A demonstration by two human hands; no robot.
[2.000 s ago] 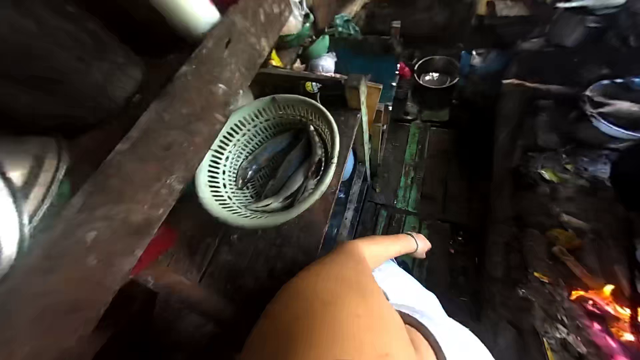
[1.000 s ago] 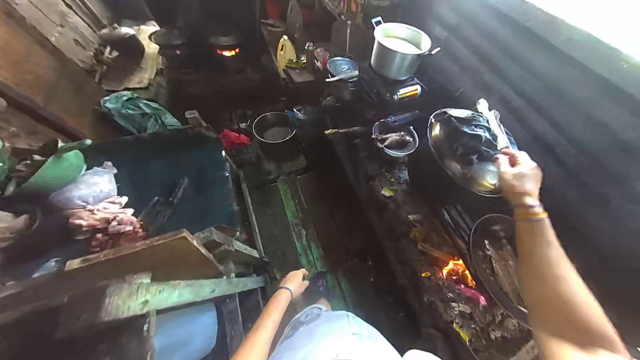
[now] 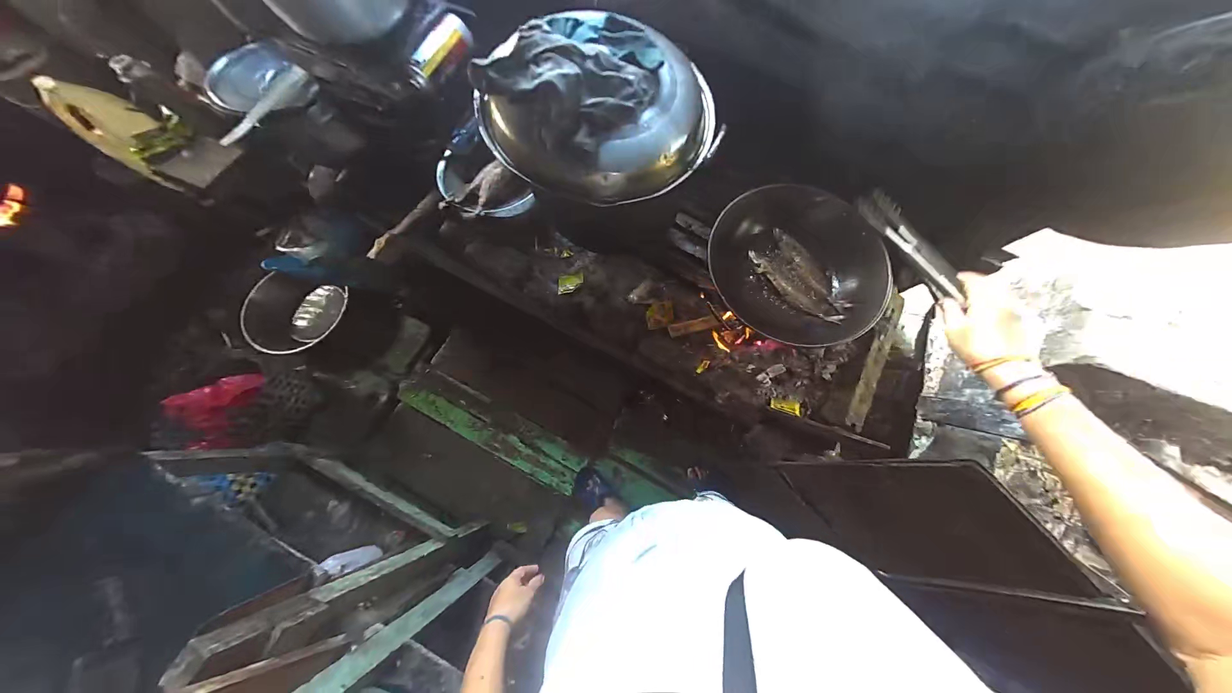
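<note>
My right hand (image 3: 991,318), with rubber bands at the wrist, is closed around metal tongs (image 3: 914,248). Their far end is just beyond the right rim of a dark frying pan (image 3: 746,207). Browned fish (image 3: 794,274) lie in that pan, touching nothing that I hold. A small wood fire (image 3: 733,332) burns at its lower left side. Low at my left side hangs my left hand (image 3: 518,592), its fingers loosely curled, near green-painted wooden slats (image 3: 404,621); it holds nothing that I can see.
A large metal lid or basin (image 3: 664,154) with a dark cloth (image 3: 577,82) on it stands beyond the pan. At left are a metal pot (image 3: 252,322) and a red plastic bag (image 3: 217,397). A dark flat panel (image 3: 943,525) lies at lower right; my feet are on floorboards.
My right hand, near the dark cloth and lid a second ago, is now at the right side of the pan with the tongs. The view has swung toward the fire and pan.
</note>
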